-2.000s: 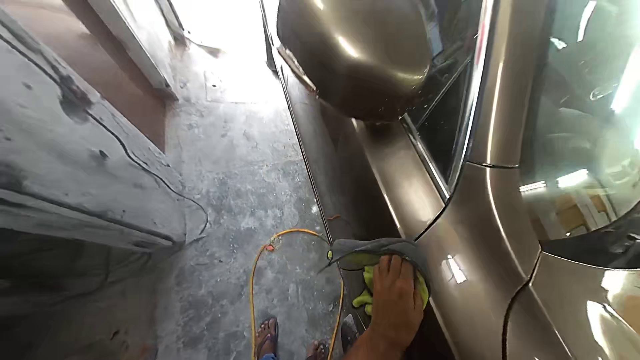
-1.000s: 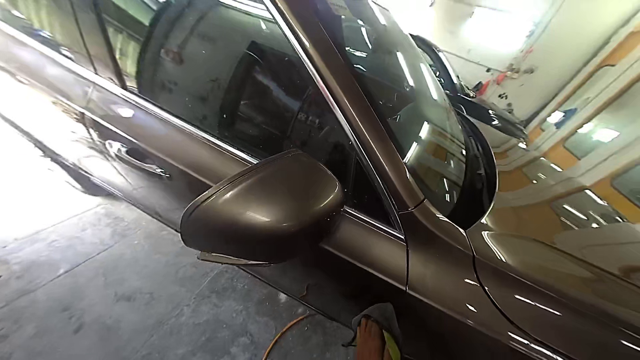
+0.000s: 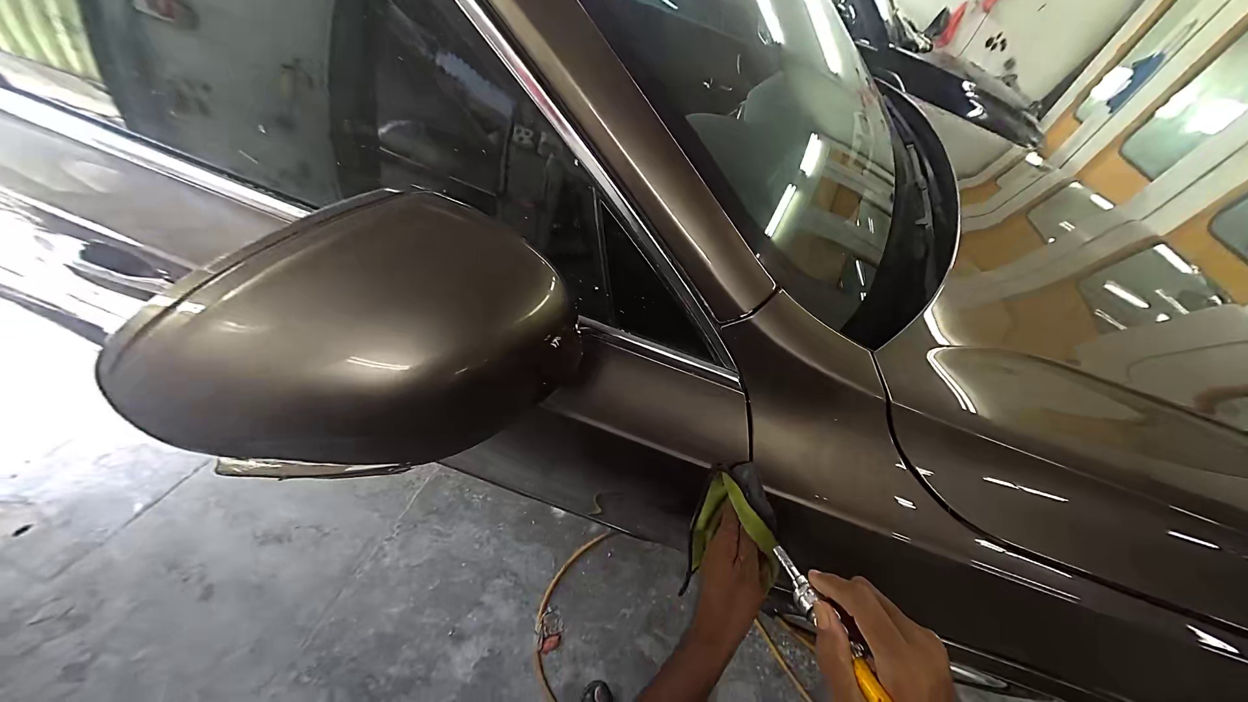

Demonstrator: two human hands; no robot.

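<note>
My left hand [image 3: 729, 561] presses a green and dark grey cloth [image 3: 749, 509] against the side of a brown car, low on the seam between the front door [image 3: 663, 405] and the front fender [image 3: 814, 419]. To its right, my right hand [image 3: 882, 634] grips a slim metal-shafted tool [image 3: 801, 590] with yellow at its rear end. The tool's shaft points up and left, and its tip reaches the cloth's edge. The cloth hides the fingertips of my left hand.
The brown side mirror [image 3: 351, 331] juts out at the left above the grey concrete floor [image 3: 292, 575]. An orange hose or cord [image 3: 542, 609] curves over the floor below the door. The windshield [image 3: 780, 146] and glossy hood [image 3: 1092, 390] lie at the upper right.
The right hand with the metal-shafted tool has come into view beside the cloth. The view has swung from a steep downward look to the car's side and hood.
</note>
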